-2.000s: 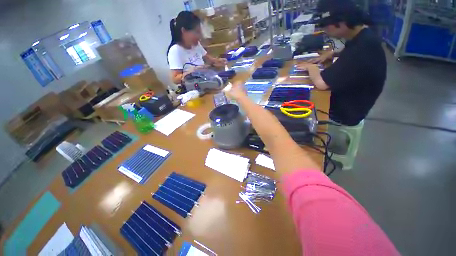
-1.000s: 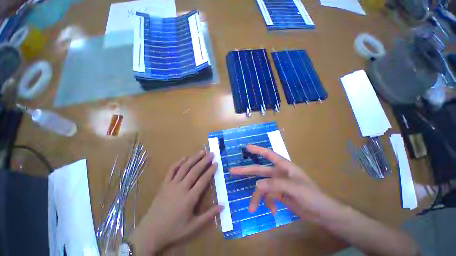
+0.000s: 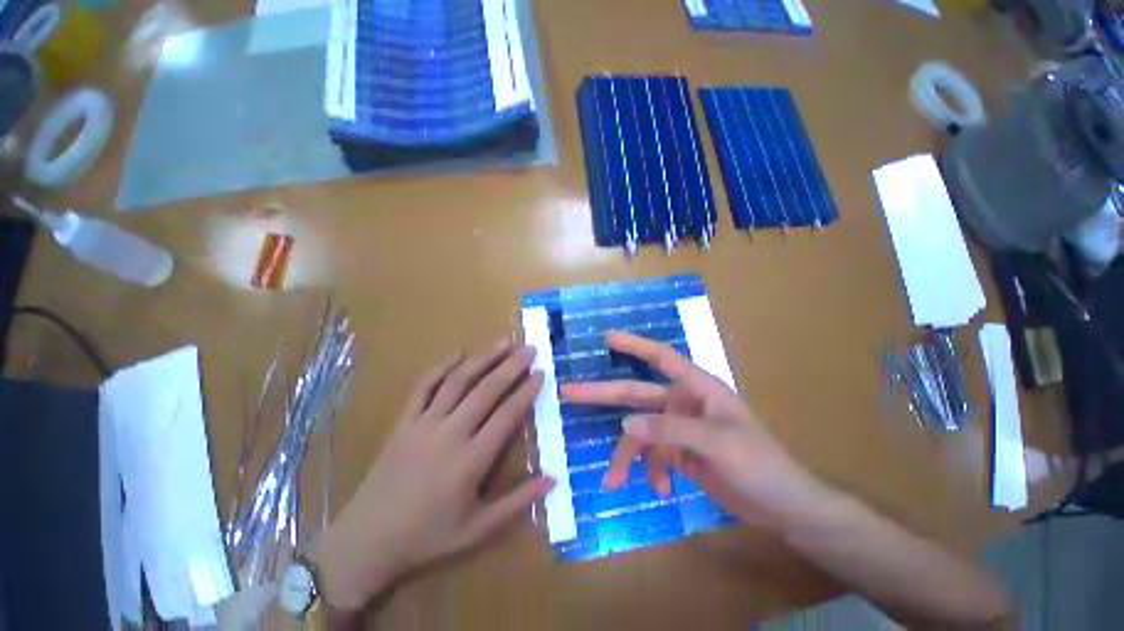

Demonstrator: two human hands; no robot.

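A blue solar cell panel lies flat directly in front of me, with a white strip along its left side and another white strip at its upper right. A small dark piece is at the panel's upper left. My left hand lies flat with fingers apart, its fingertips on the left white strip. My right hand is over the panel, fingers spread. A dark patch shows under its index finger; I cannot tell whether it is a piece or shadow.
Two stacks of tabbed cells lie behind the panel. A curved panel stack is at upper left. Silver ribbons, white strips, a squeeze bottle and an amber piece are left. A grey cylinder is right.
The view first dropped from the room to the bench, where both hands now show at the panel. Over the last second the bench shifted slightly upward in view; the hands kept nearly the same pose.
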